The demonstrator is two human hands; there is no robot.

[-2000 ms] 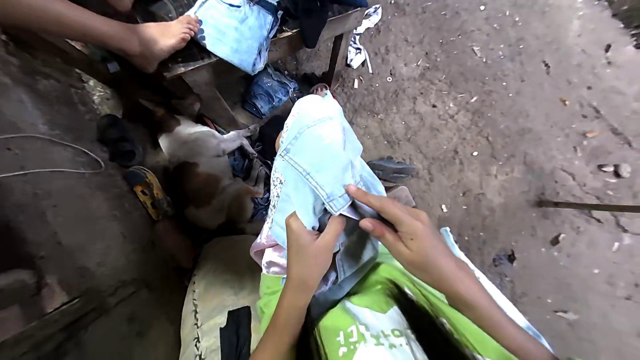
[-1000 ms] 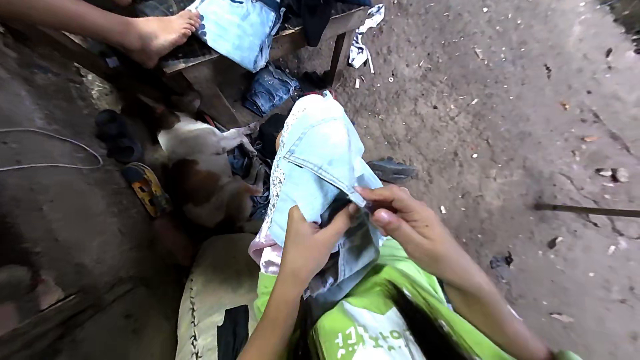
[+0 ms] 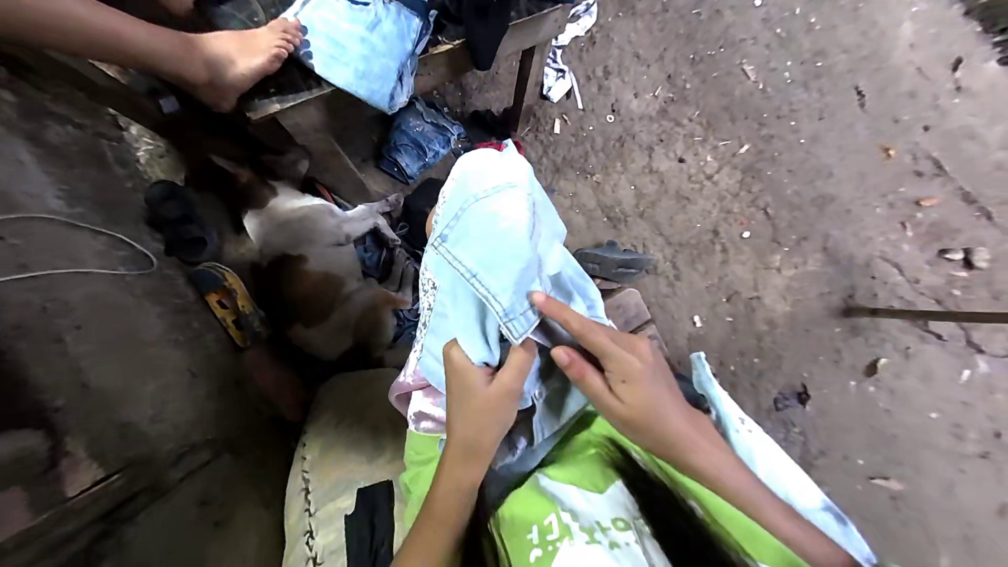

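Note:
A light blue denim garment [image 3: 496, 236] with stitched seams lies over my lap, a pink and white patterned cloth [image 3: 417, 398] along its left side. My left hand [image 3: 484, 386] grips a bunched part of the denim between thumb and fingers. At the stitched corner, my right hand [image 3: 610, 362] rests its index fingertip on the denim, the thumb apart from it just below. Whether its other fingers hold any cloth cannot be seen. A green shirt with white print [image 3: 583, 512] shows beneath my forearms.
A brown and white dog [image 3: 307, 268] lies at left beside sandals [image 3: 228, 303]. Folded light jeans [image 3: 362, 51] sit on a wooden bench [image 3: 449, 67], near another person's bare foot [image 3: 244, 59]. Dark blue denim [image 3: 421, 142] lies below. A stitched sack [image 3: 346, 457] is beside me; a rod [image 3: 921, 315] lies right.
My right thumb and index finger, close together on the denim one second ago, are now spread apart, with the index finger extended on the stitched corner. My left hand keeps its grip.

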